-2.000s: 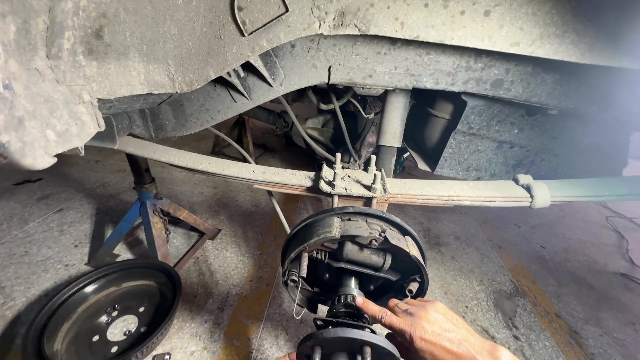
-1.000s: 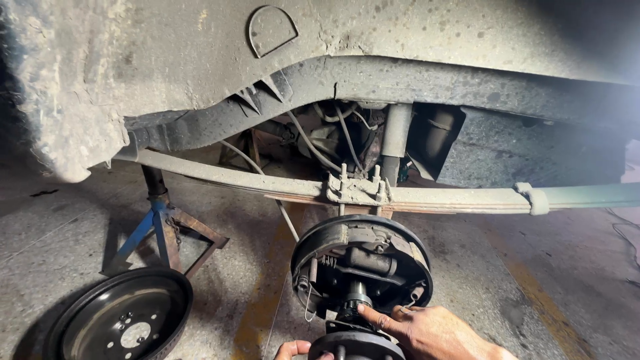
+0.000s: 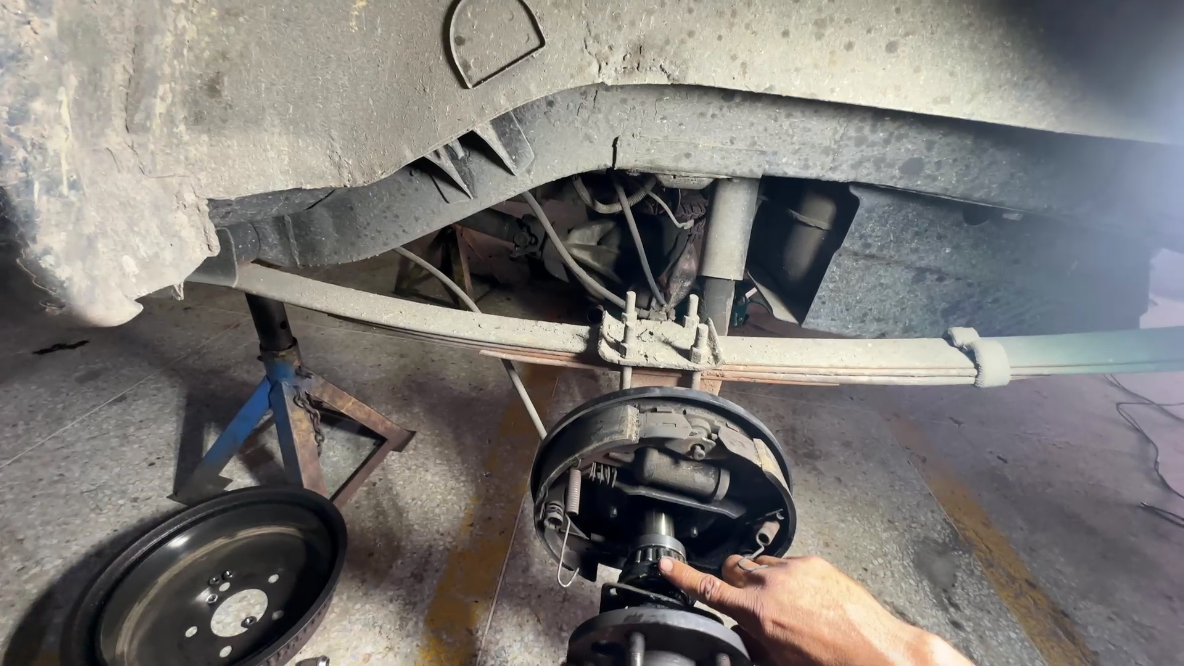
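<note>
My right hand (image 3: 786,597) comes in from the lower right, its index fingertip touching the dark wheel bearing (image 3: 653,555) on the axle shaft (image 3: 659,524). Whether its other fingers grip anything is hidden. Below the bearing, the axle flange with studs (image 3: 647,629) is cut by the bottom edge. Behind them is the drum brake assembly, with its backing plate (image 3: 546,444), a wheel cylinder (image 3: 683,474) and a coil spring (image 3: 573,490). My left hand is out of view.
The leaf spring (image 3: 860,356) crosses above the brake, clamped by U-bolts (image 3: 694,333). A brake drum (image 3: 305,592) lies on the floor at the lower left, before a blue and rusty jack stand (image 3: 296,435). The vehicle underbody (image 3: 370,102) hangs overhead; a cable (image 3: 1147,435) lies at right.
My left hand, whose fingers were at the left of the flange a second ago, has gone out of view. My right index finger remains at the bearing.
</note>
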